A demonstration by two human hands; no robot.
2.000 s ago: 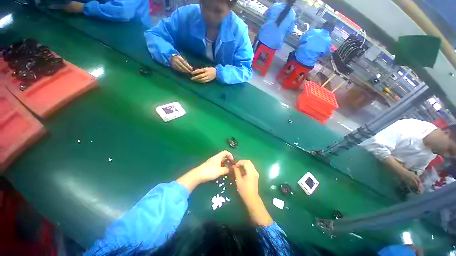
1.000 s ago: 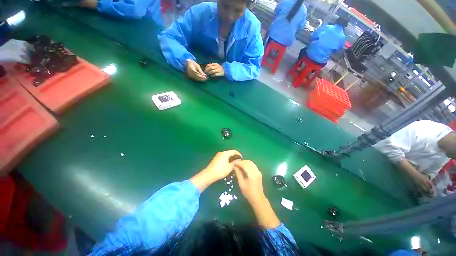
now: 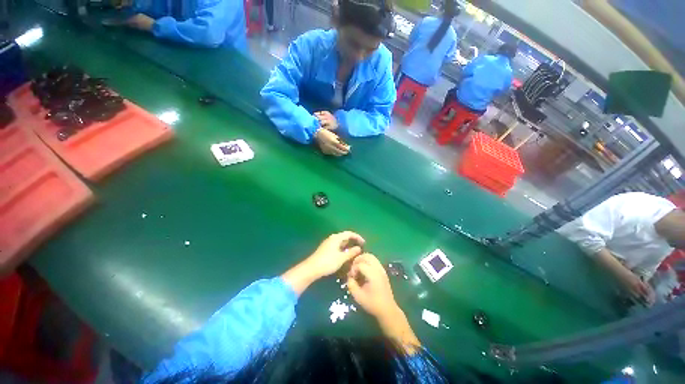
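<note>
My left hand (image 3: 335, 255) is over the near side of the green line, fingertips closed around a small dark unit (image 3: 351, 244), mostly hidden. My right hand (image 3: 371, 286) is just below and right of it, fingers curled and pinched; whether it holds a tiny piece is hidden. Tiny white pieces (image 3: 339, 310) lie in a loose pile left of my right hand, a few strewn up toward the fingers. A plain white slip (image 3: 430, 317) lies to the right. Single dark units lie beyond my hands (image 3: 321, 199), beside my right hand (image 3: 396, 269) and farther right (image 3: 480, 319).
White-framed parts with dark centres lie at upper left (image 3: 232, 151) and right (image 3: 436, 265). Salmon-red trays (image 3: 113, 154) stand at left, one heaped with dark units (image 3: 75, 101). A person in blue works opposite (image 3: 330, 86). A slanting metal post (image 3: 586, 330) crosses at right.
Dark units and white-framed parts have shifted left relative to the trays and white pile. My right hand has dropped slightly from my left fingertips. The person opposite has moved their hands.
</note>
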